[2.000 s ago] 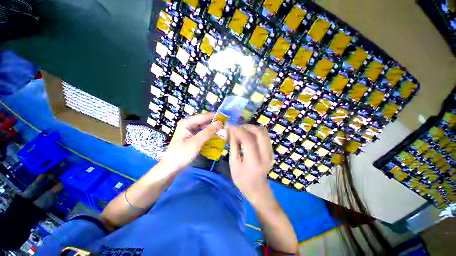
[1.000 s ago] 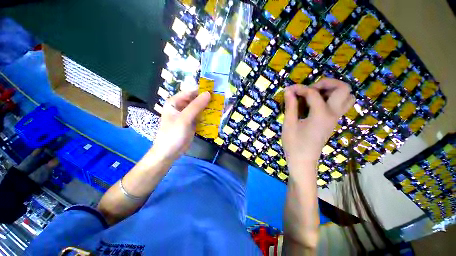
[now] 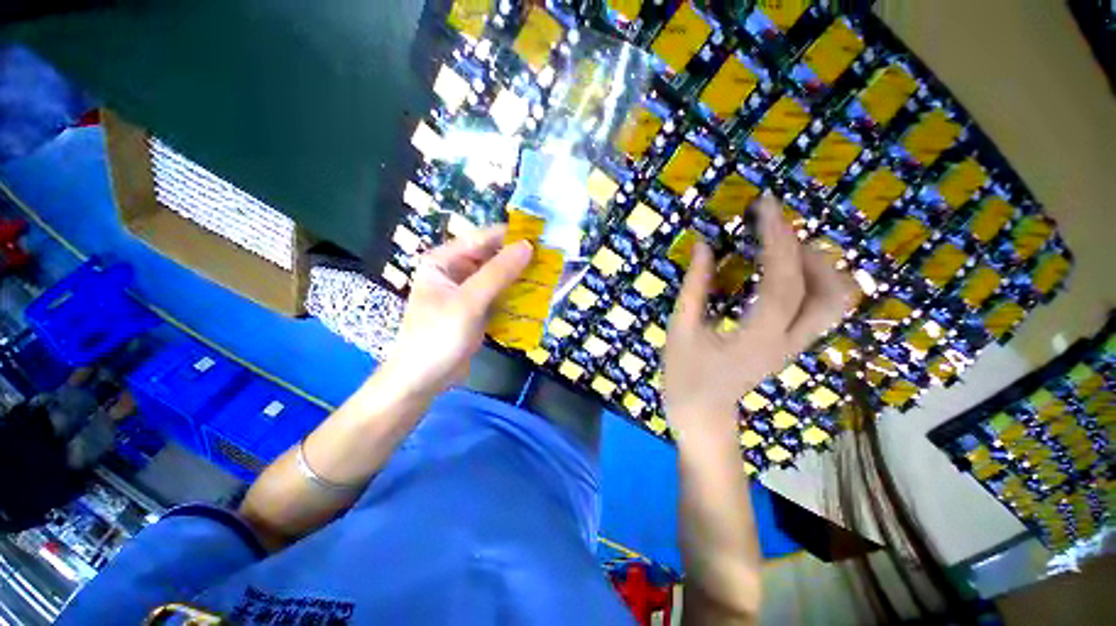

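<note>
My left hand (image 3: pixel 443 306) holds the amber tape sheet (image 3: pixel 524 297) between thumb and fingers. Its clear and pale blue-white liner (image 3: pixel 553 184) extends upward over the boards. My right hand (image 3: pixel 747 320) is over the rows of small circuit boards, thumb and fingers apart, with nothing visible in it. The boards (image 3: pixel 783 127) lie in tight rows on a black tray. Many at the top and right carry amber tape pieces (image 3: pixel 879 193). Boards at the left and near my lap show pale squares (image 3: pixel 636 355). The palm side of my right hand is partly hidden.
A second tray of boards (image 3: pixel 1052 434) lies at the right. A cardboard carton (image 3: pixel 202 263) with white tube-like rows and a white tangled bundle (image 3: pixel 349 306) are at the left. Dark strands (image 3: pixel 875 501) hang at the lower right. Blue bins (image 3: pixel 184 373) stand at the left.
My right hand moved from the tape sheet out over the boards to the right, and its pinched fingers have since spread. My left hand still holds the sheet; the view has shifted slightly.
</note>
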